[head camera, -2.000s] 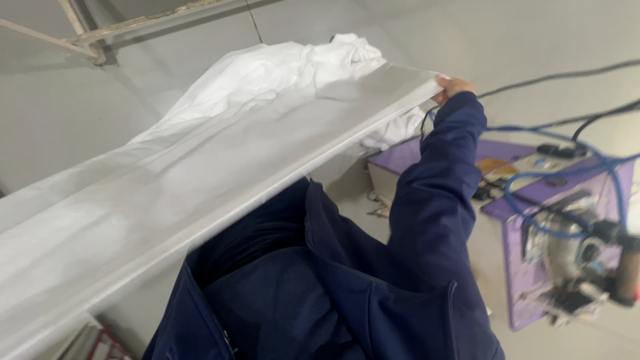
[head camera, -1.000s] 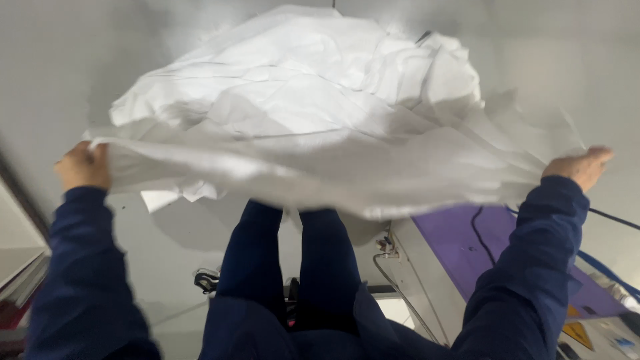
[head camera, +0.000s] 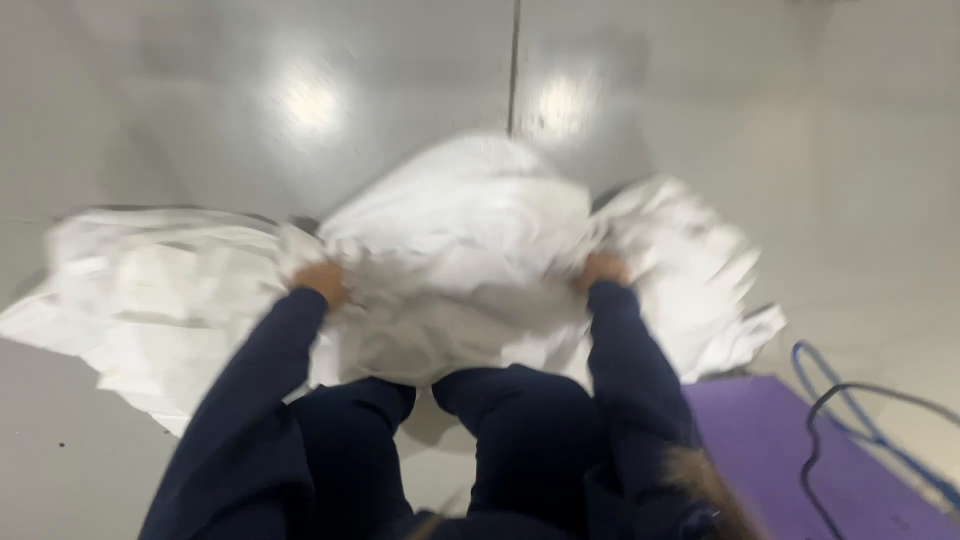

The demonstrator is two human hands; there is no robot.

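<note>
A large white fabric sheet (head camera: pixel 465 217) lies bunched and billowing in front of my legs, spreading out to both sides over the grey floor. My left hand (head camera: pixel 322 283) grips a gathered part of it left of the middle. On the other side my right hand (head camera: pixel 604 270) is closed on another gathered part. Both hands are blurred, and their fingers are partly hidden in the folds. The cloth between them bulges upward and away from me.
At the lower right stands a purple-topped table (head camera: pixel 750 442). A black cable (head camera: pixel 814 435) and a blue hose or cable (head camera: pixel 862 431) run over it. The smooth grey floor (head camera: pixel 187 90) shows a dark joint line (head camera: pixel 514 67) beyond the cloth.
A second ago my hands were wide apart, holding the sheet stretched between them; they are now much closer together, with the cloth bunched. The view has shifted.
</note>
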